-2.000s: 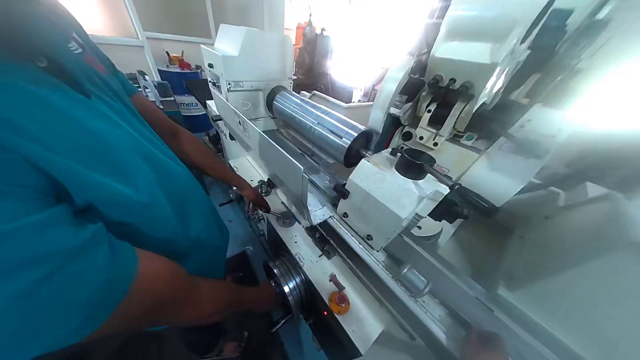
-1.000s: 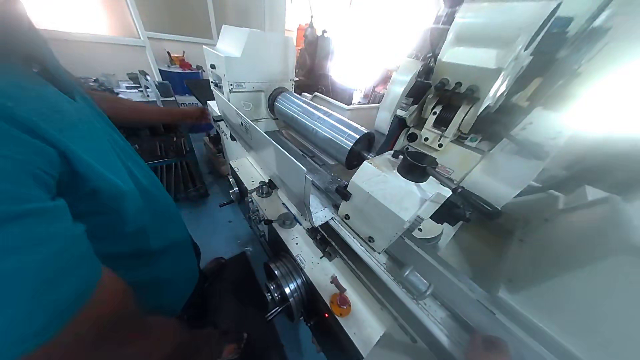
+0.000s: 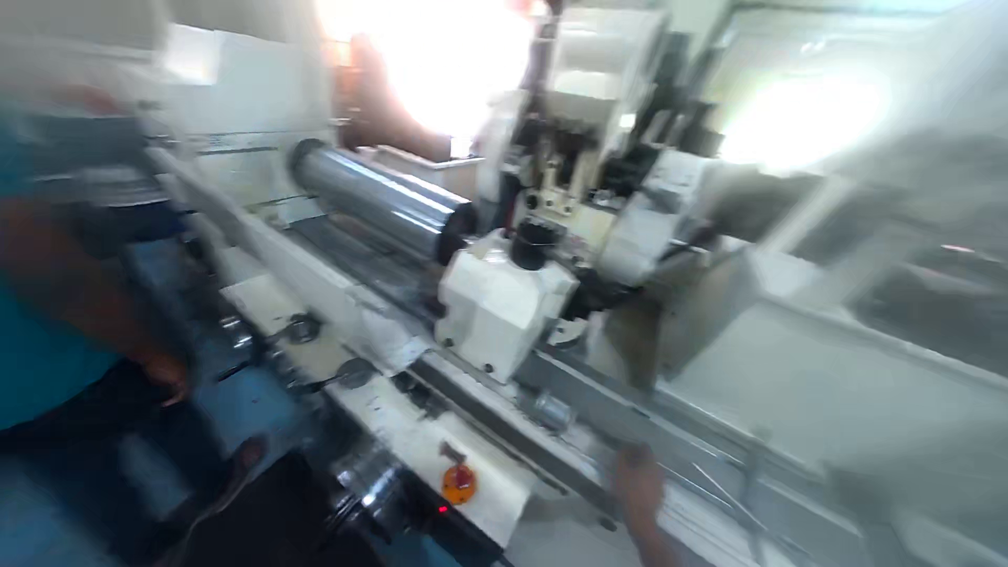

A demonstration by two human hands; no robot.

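My right hand [image 3: 639,480] is blurred at the lower right, resting on or just above the long rail of a cylindrical grinding machine; whether its fingers hold anything cannot be told. My left hand is out of view. A polished metal cylinder [image 3: 378,197] lies mounted between the white headstock [image 3: 236,102] and the white tailstock [image 3: 500,307]. The tailstock has a black round knob [image 3: 536,242] on top and stands up and left of my hand. A small clear cylindrical part [image 3: 554,411] sits on the bed between the tailstock and my hand.
A co-worker in a teal shirt [image 3: 47,354] stands at the left, one hand [image 3: 165,376] hanging low. A metal handwheel [image 3: 366,480] and a red button on an orange base [image 3: 459,482] are on the machine's front. A long white guard [image 3: 291,252] runs beside the cylinder.
The co-worker's arm, stretched toward the headstock end a second ago, is now lowered at the left. The co-worker stands farther from the handwheel. The view has swung and is blurred.
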